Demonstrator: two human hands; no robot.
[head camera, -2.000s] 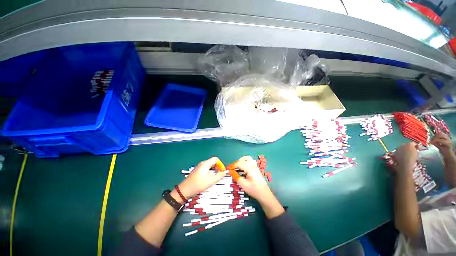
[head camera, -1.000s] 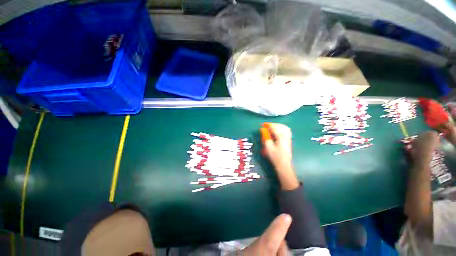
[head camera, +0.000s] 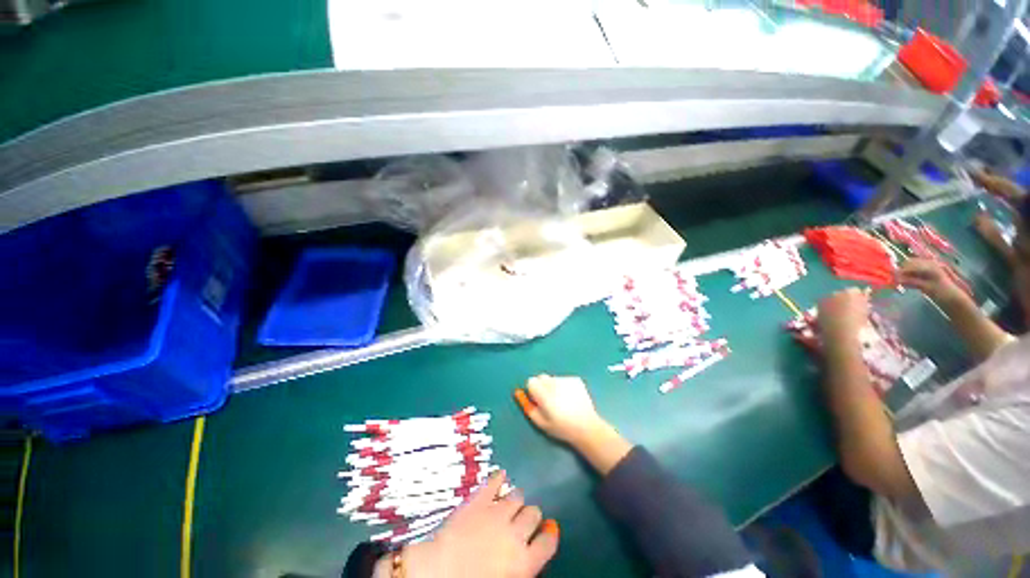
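Observation:
A pile of red-and-white sleeved leads (head camera: 418, 469) lies side by side on the green bench in front of me. My left hand (head camera: 486, 531) is over the pile's lower right corner, with its fingertips at the lead ends and its thumb apart; it has an orange finger cot. I see nothing held in it. My right hand (head camera: 570, 416) is right of the pile and above it in the picture, resting low over the bench with fingers curled. Orange shows at its fingertips. Whether it holds anything is hidden.
A blue bin (head camera: 186, 356) and a shallow blue tray (head camera: 330, 298) stand at left. A clear bag (head camera: 497, 311) lies over a cream box (head camera: 666, 239). More leads (head camera: 658, 311) lie right. A co-worker's arm (head camera: 864, 406) works beside red wires (head camera: 849, 255). A grey shelf edge crosses above.
Two seconds ago both hands met over the pile. They parted; my left hand lifted toward me, then came down at the pile's corner. Small red pieces right of the pile no longer show.

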